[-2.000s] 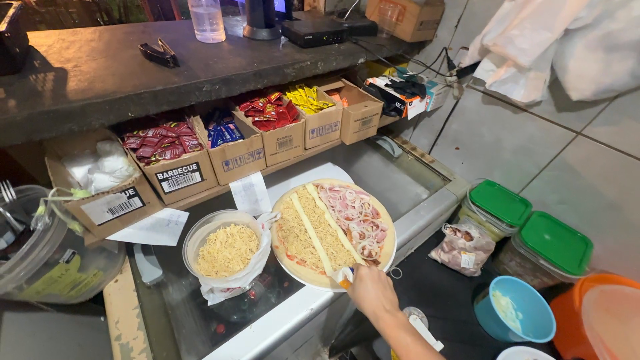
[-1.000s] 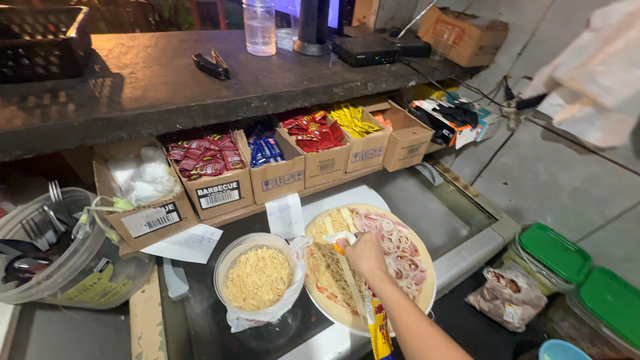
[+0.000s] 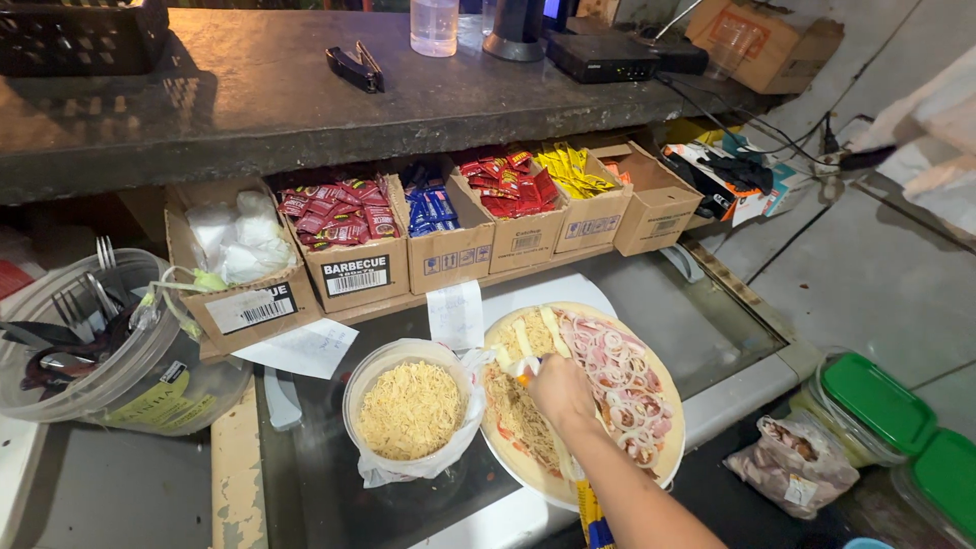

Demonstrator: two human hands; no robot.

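My right hand (image 3: 563, 393) is closed around a squeeze bag (image 3: 591, 511), whose yellow and blue printed end hangs below my wrist. Under the hand lies a round pizza (image 3: 665, 381) on a white plate or board. Ham-like strips and onion rings (image 3: 610, 354) cover its right side; shredded topping (image 3: 518, 415) covers the left, with pale creamy strips (image 3: 522, 335) across its upper part. My fingers are over the left side, by a white and orange tip. Left of the pizza stands a plastic tub of shredded filling (image 3: 412, 408) in a plastic bag. My left hand is out of view.
Cardboard boxes of sauce packets (image 3: 450, 248) line the back under a dark shelf (image 3: 267, 114). A cutlery tub (image 3: 114, 366) stands at left. Paper slips (image 3: 456, 314) lie behind the filling tub. Green-lidded containers (image 3: 877, 408) and a bag of meat (image 3: 793, 465) are at right.
My right hand has moved from the pizza's near edge up over its left side, then slightly back toward me. Short creamy strips now show at the upper left. The view has shifted.
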